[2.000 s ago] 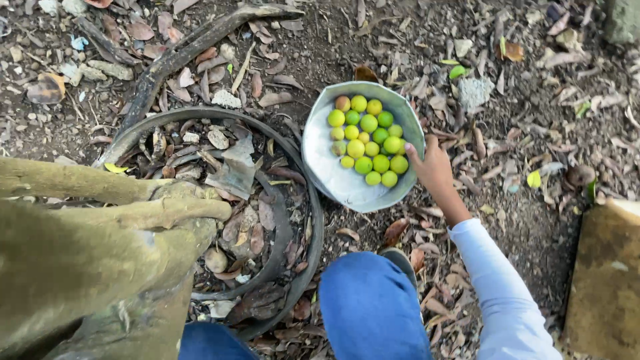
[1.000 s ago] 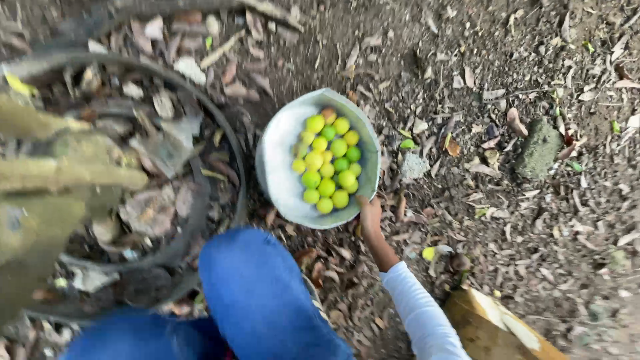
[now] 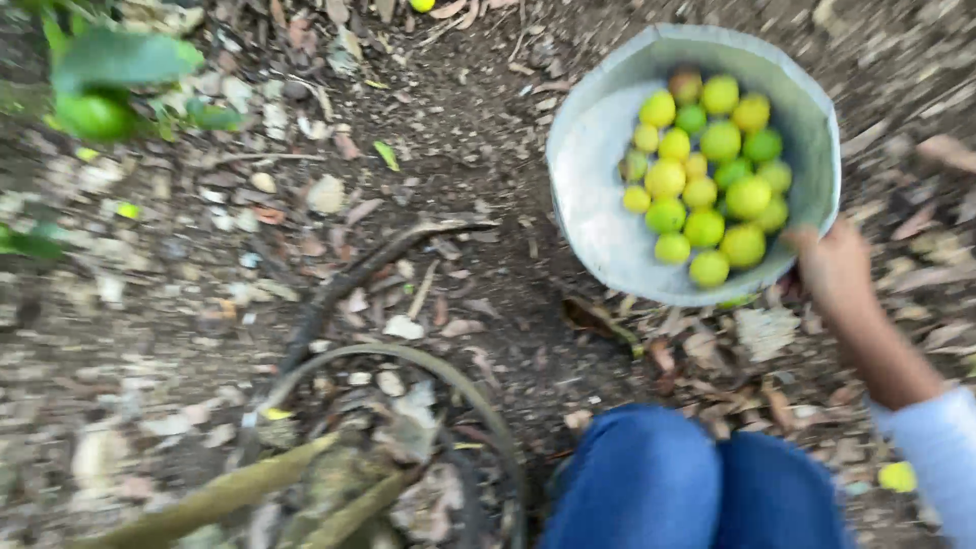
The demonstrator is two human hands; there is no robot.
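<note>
My right hand (image 3: 835,267) grips the lower right rim of a round metal basin (image 3: 598,183), thumb over the edge and fingers beneath. Many small yellow and green citrus fruits (image 3: 700,191) lie together toward the right side of the basin, and one at the top is brownish. The basin is tilted a little and appears held above the leaf-strewn soil. My left hand is outside the view. At the upper left, a green citrus fruit (image 3: 95,116) hangs beside leaves on a branch, blurred.
A dark ring, perhaps an old tyre (image 3: 457,379), lies around tree stems (image 3: 229,492) at the lower left. Behind it lies a dark curved branch (image 3: 366,263). A yellow fruit (image 3: 422,4) is on the ground at the top edge. My knees (image 3: 640,480) are below the basin.
The view has shifted a lot. The basin, still in my right hand, has moved away from beside the ring to beyond my knees. The hanging green fruit has come into view.
</note>
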